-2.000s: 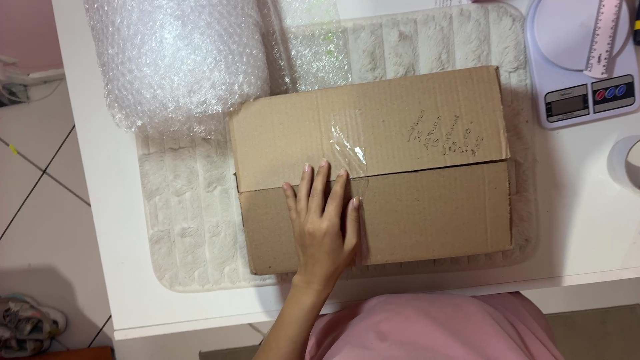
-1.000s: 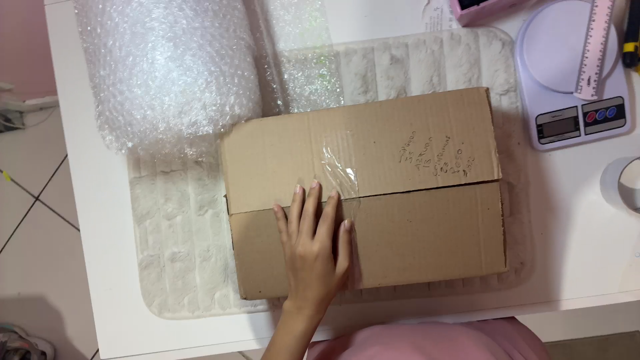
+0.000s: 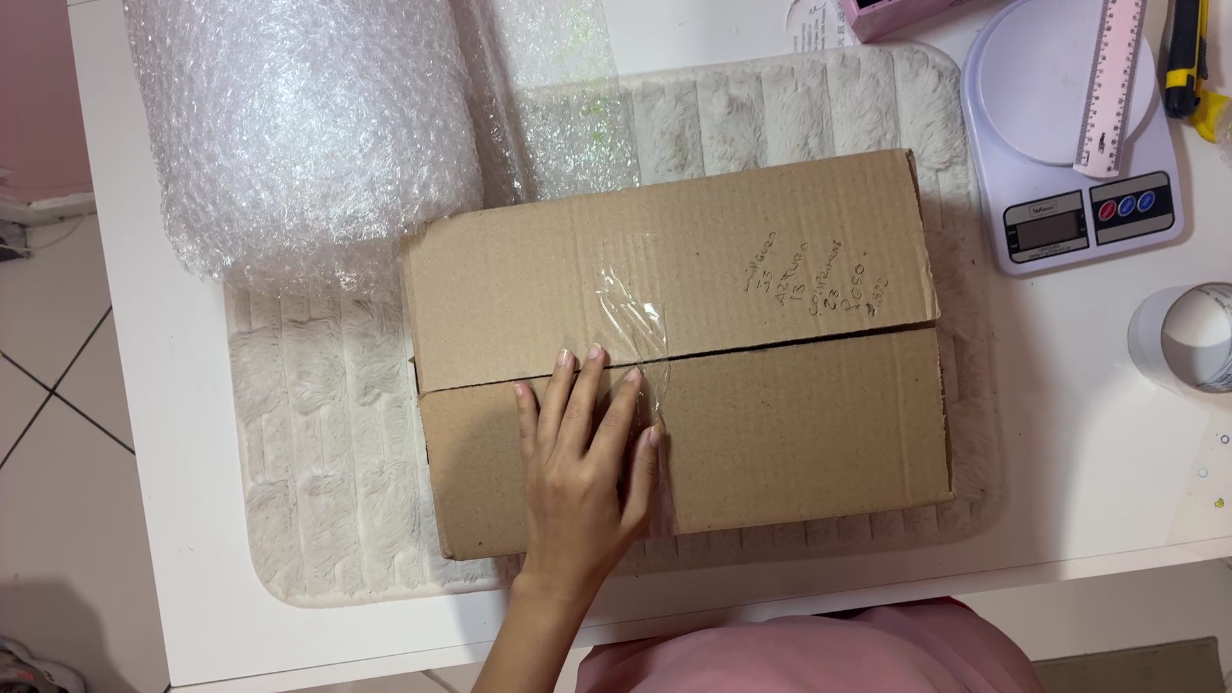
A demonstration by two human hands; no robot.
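A closed cardboard box (image 3: 789,423) lies on a pale plush mat (image 3: 318,433), its two top flaps meeting at a narrow seam. Clear tape (image 3: 630,313) crosses the seam near the middle and looks wrinkled on the upper flap. My left hand (image 3: 582,462) rests palm down on the lower flap, fingers slightly spread, with some fingertips at the seam and the thumb beside the tape. It grips nothing. Handwriting marks the upper flap at the right. My right hand is out of view.
Bubble wrap (image 3: 318,125) stands behind the box at left. At right are a kitchen scale (image 3: 1020,106) bearing a ruler (image 3: 1109,91), a utility knife (image 3: 1183,67) and a tape roll (image 3: 1150,337). A pink container (image 3: 890,17) sits at the back edge.
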